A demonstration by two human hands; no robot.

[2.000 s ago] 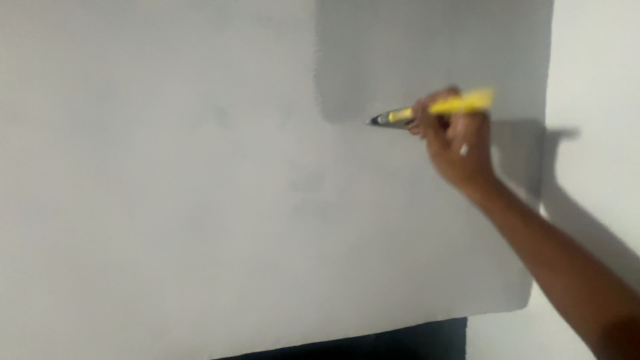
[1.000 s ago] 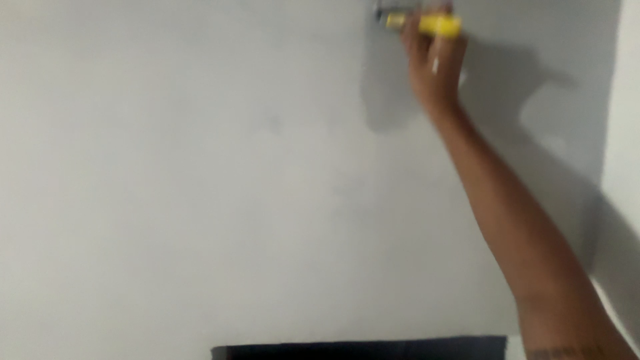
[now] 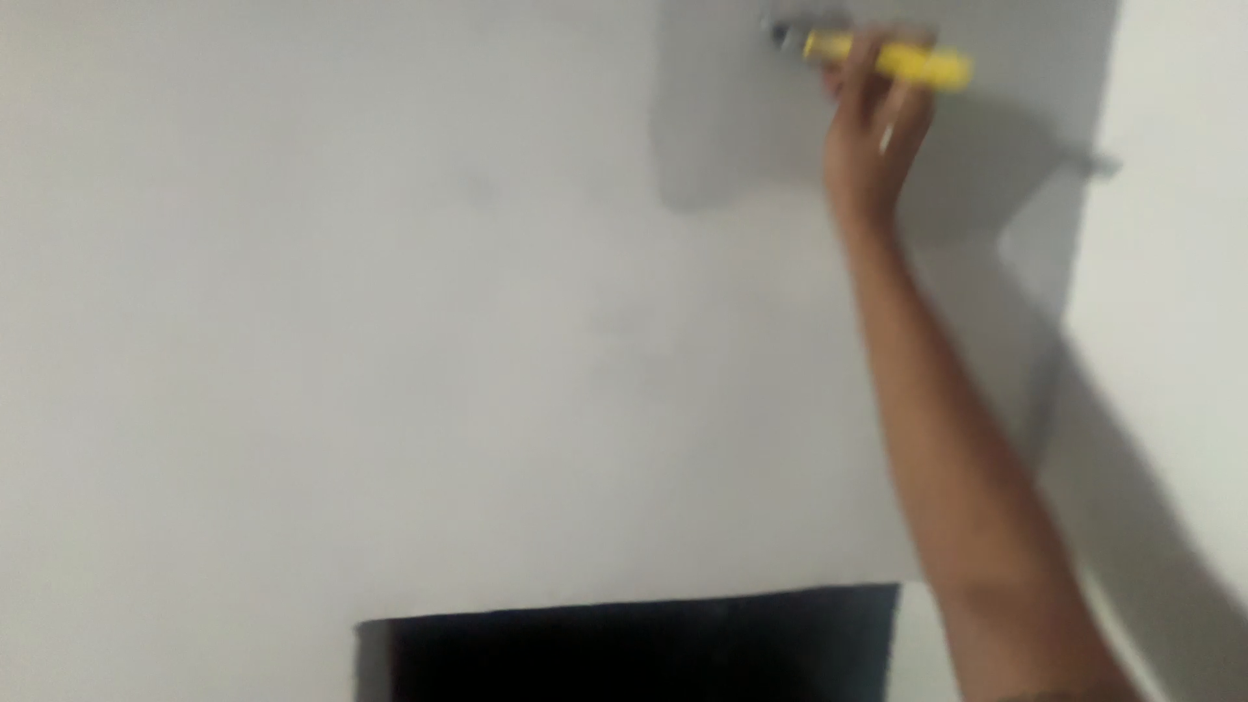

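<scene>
My right hand (image 3: 873,127) is raised at the upper right, its fingers closed around a yellow-handled paintbrush (image 3: 921,66). The brush lies almost level, and its dark, blurred head points left against the wall. Under and around the brush is a darker grey painted patch (image 3: 702,127) with a rounded lower left corner, on a lighter grey wall (image 3: 439,341). A light-coloured ring or mark shows on one finger. My left hand is out of the frame.
A black rectangular area (image 3: 624,648), perhaps an opening or a panel, lies at the bottom centre. A whitish wall surface (image 3: 1180,175) borders the grey along the right. The shadow of my arm falls across both on the right.
The brush, which was at the lower edge of the dark patch two seconds ago, is now higher up within it. The view has shifted, and more of the black area shows.
</scene>
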